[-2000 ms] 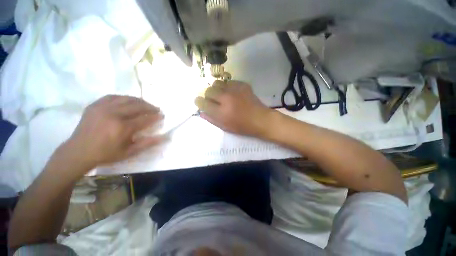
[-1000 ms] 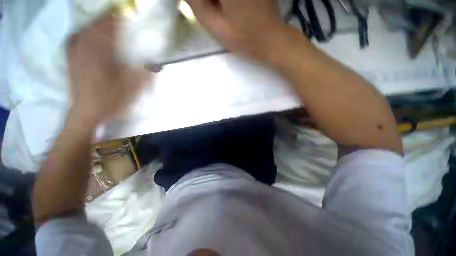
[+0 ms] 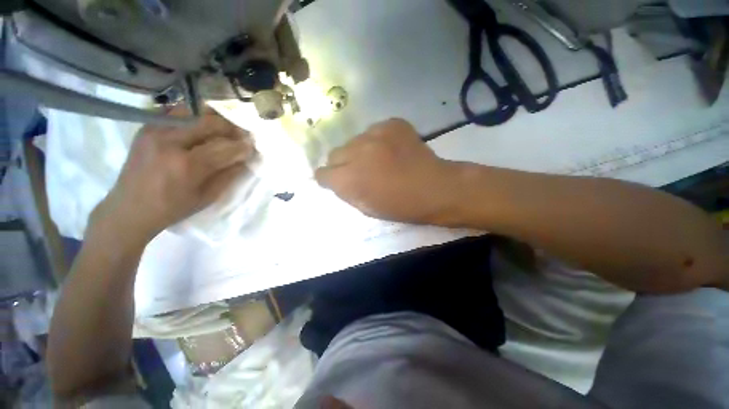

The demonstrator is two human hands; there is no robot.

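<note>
A white garment (image 3: 228,216) lies under and around my left hand, left of and in front of the needle area, with a tiny dark mark, perhaps a label (image 3: 284,196). My left hand (image 3: 188,164) rests on the cloth with fingers bent, at the left of the sewing machine head (image 3: 160,40). My right hand (image 3: 384,172) is closed at the fingertips on the edge of the white cloth, just in front of the lamp-lit presser area. Glare hides the needle, the presser foot and the exact fingertip contact.
Black-handled shears (image 3: 511,76) lie right of the machine head. A small dark-ended tool (image 3: 611,76) lies beside them. A printed ruler (image 3: 631,160) runs along the white table's front edge. White cloth (image 3: 551,319) hangs below the table edge.
The view has shifted and tilted, with the machine head back in sight. Both hands have come down to the cloth near the needle area, and the tiny dark mark now shows between them.
</note>
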